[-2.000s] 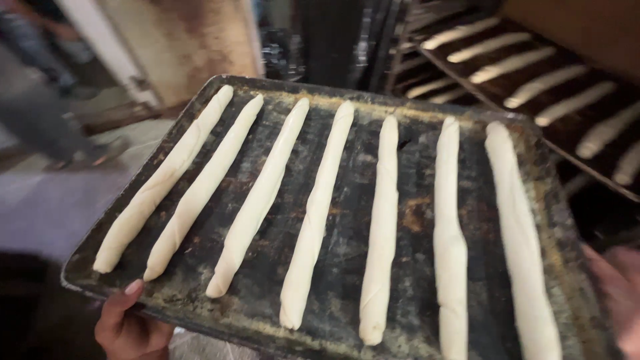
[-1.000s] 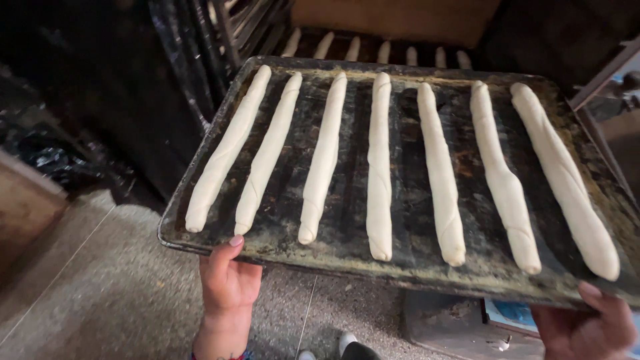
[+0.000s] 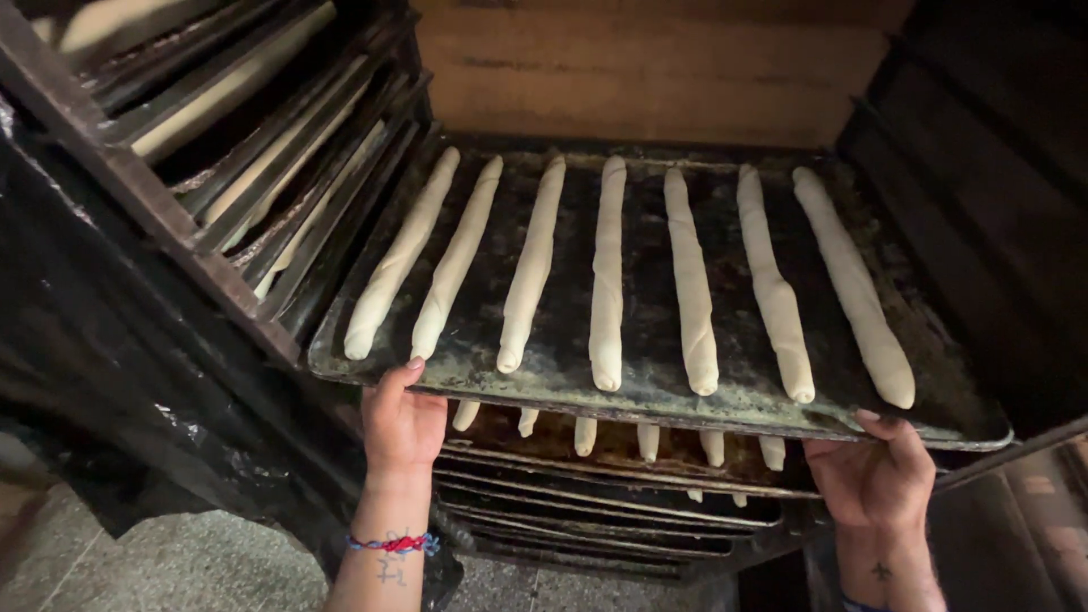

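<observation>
A dark metal baking tray [image 3: 663,406] lies largely inside a tray rack, with several long pale dough sticks [image 3: 607,272] spaced side by side on it. My left hand [image 3: 404,421] grips the tray's near edge toward its left corner, thumb on top and fingers underneath. Near the right corner my right hand [image 3: 875,467] holds the same edge in the same way. The fingers of both hands are partly hidden below the tray.
Just below sits another tray [image 3: 493,446] of dough sticks, above further stacked trays [image 3: 595,510]. The rack's metal upright [image 3: 161,204] and more loaded trays stand at the left, beside black plastic sheeting [image 3: 170,425]. A brown panel [image 3: 637,76] closes the back.
The tray, held in front of the rack a second ago, has moved forward into it between its sides. Both hands have kept hold of the near edge. The view has turned toward the rack.
</observation>
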